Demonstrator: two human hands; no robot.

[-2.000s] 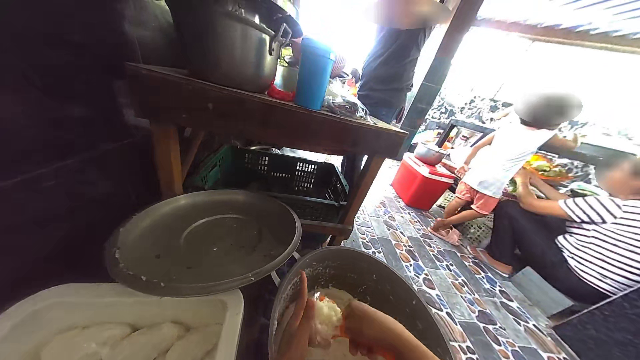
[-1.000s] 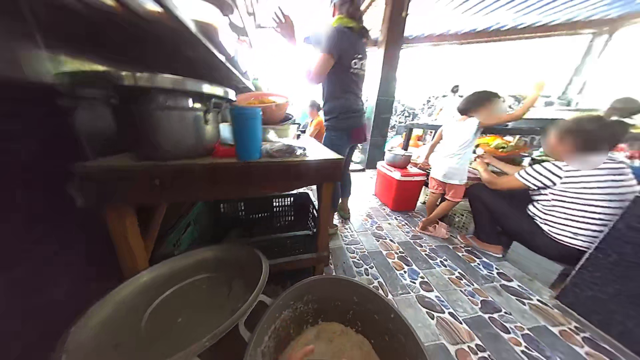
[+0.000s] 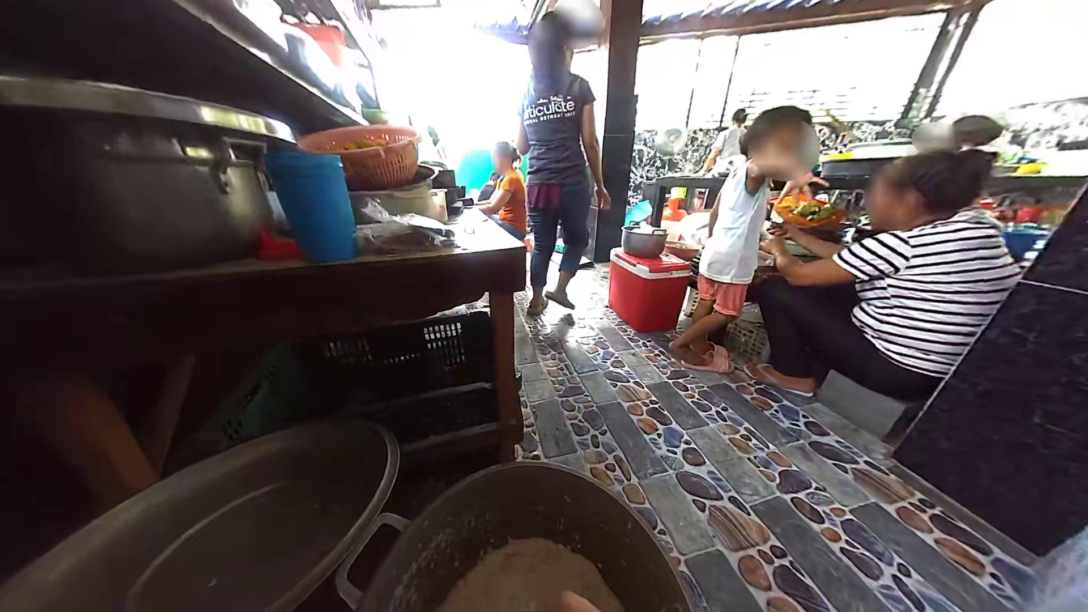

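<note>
A deep metal pot stands at the bottom centre, with a pale, grainy mass in it. Over that mass, at the lower edge, shows only a blurred fingertip, apparently of my right hand; the rest of this hand is cut off, and whether it holds anything cannot be seen. My left hand is out of view. To the left of the pot lies a wide round metal lid or shallow pan, close to the pot's side handle.
A wooden table at left bears a large pot, a blue plastic container and an orange basket. Crates sit beneath. Beyond the patterned floor are a red cooler and several people, one seated at right.
Both hands were in the pot with a white lump between them; now only a fingertip shows. The view has swung up. The person in the dark shirt has turned and stands farther off.
</note>
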